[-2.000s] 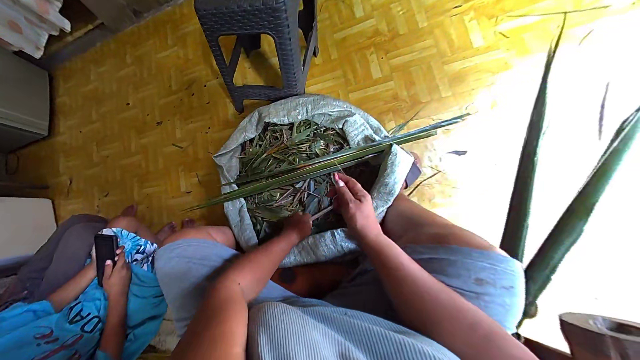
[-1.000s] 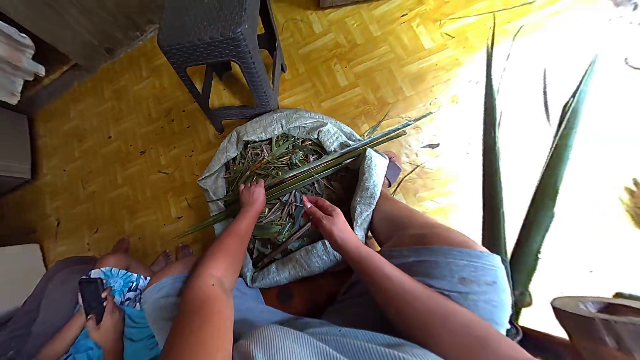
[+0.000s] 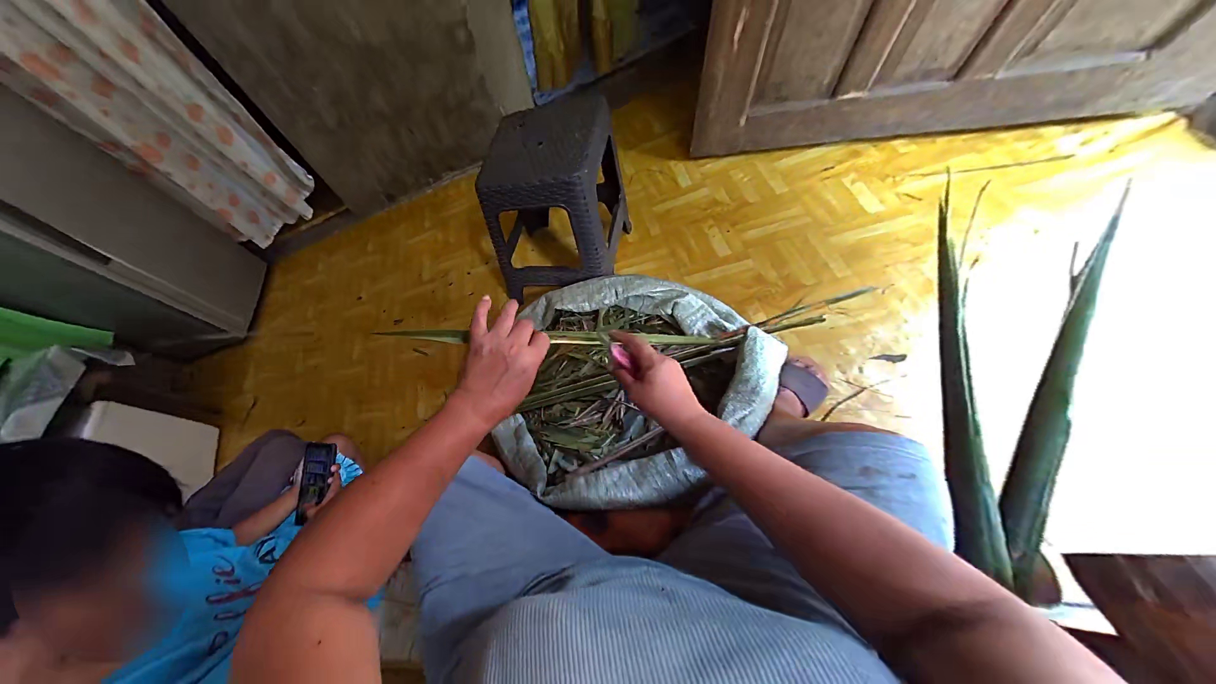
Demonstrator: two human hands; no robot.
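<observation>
A long green leaf strip (image 3: 437, 334) lies level across the top of an open woven plastic sack (image 3: 608, 486). My left hand (image 3: 503, 356) holds the strip over the sack's left rim, some fingers raised. My right hand (image 3: 655, 380) is closed on a small pink object (image 3: 622, 357), mostly hidden by the fingers, right against the strip. Under both hands the sack is full of cut leaf scraps (image 3: 579, 427). More long leaf strips (image 3: 798, 318) rest over its right rim.
A dark plastic stool (image 3: 546, 180) stands just beyond the sack. A person in blue (image 3: 209, 589) sits at the left with a phone (image 3: 316, 475). Large green leaves (image 3: 969, 456) stand at the right. Farther off are a wooden door (image 3: 940, 66) and a spotted curtain (image 3: 152, 114).
My left hand has moved from the leaf strips in the sack to the sack's left rim, where it holds a strip. The view has tilted up, bringing in the door.
</observation>
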